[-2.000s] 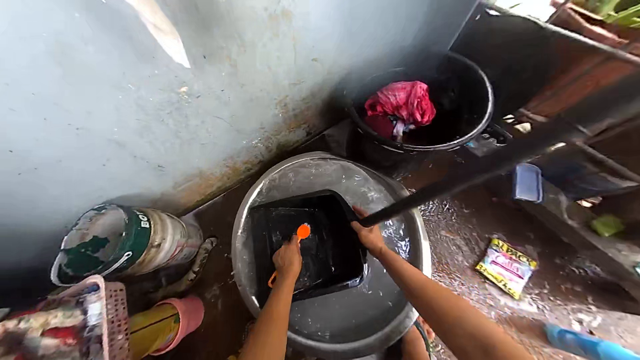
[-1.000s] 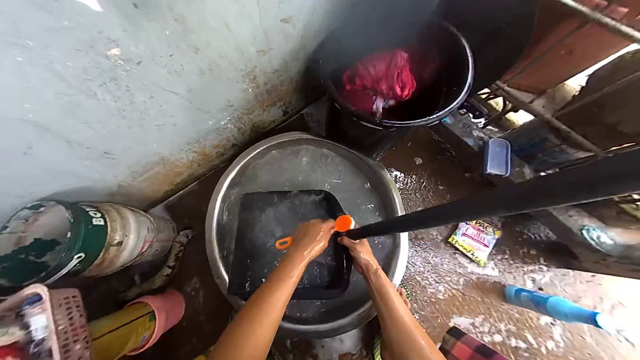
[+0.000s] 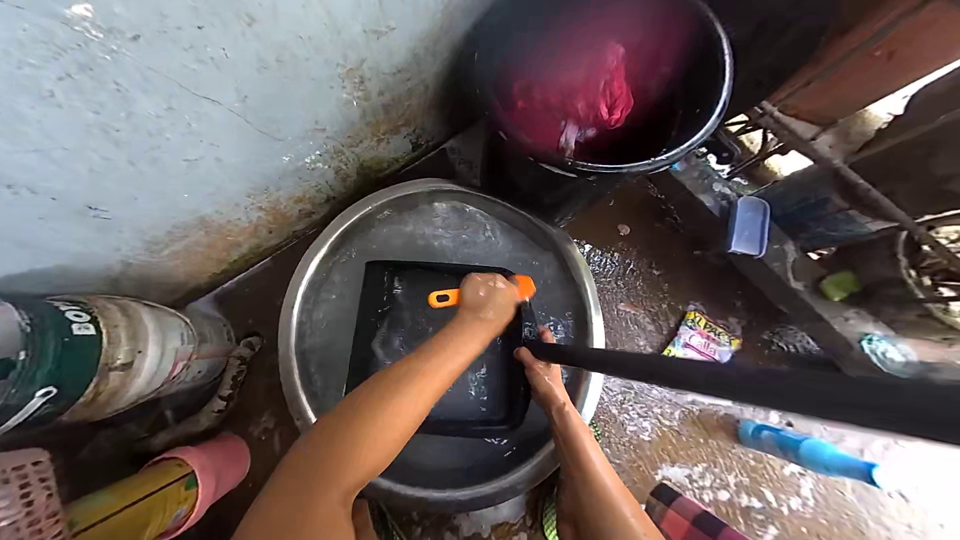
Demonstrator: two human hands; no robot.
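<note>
My left hand (image 3: 489,300) is closed around an orange-handled scrub brush (image 3: 444,298), over the upper right edge of a black dustpan (image 3: 480,394). The bristles are hidden. The dustpan lies tilted in a wide round metal basin (image 3: 298,315) of soapy water, its wet surface marked with suds. Its long black handle (image 3: 675,371) runs out to the right across the basin's rim. My right hand (image 3: 544,367) grips the dustpan's right side where the handle joins, just below my left hand.
A black tub (image 3: 727,82) with red cloth stands behind the basin. Left are a paint bucket (image 3: 142,352) and a pink container (image 3: 221,469). On the wet floor at right lie a detergent packet (image 3: 703,337), a blue bottle (image 3: 806,450) and checked cloth (image 3: 686,517).
My left hand has carried the brush from the dustpan's middle to its right edge, near the handle joint. My right hand stays by that joint. The view has shifted.
</note>
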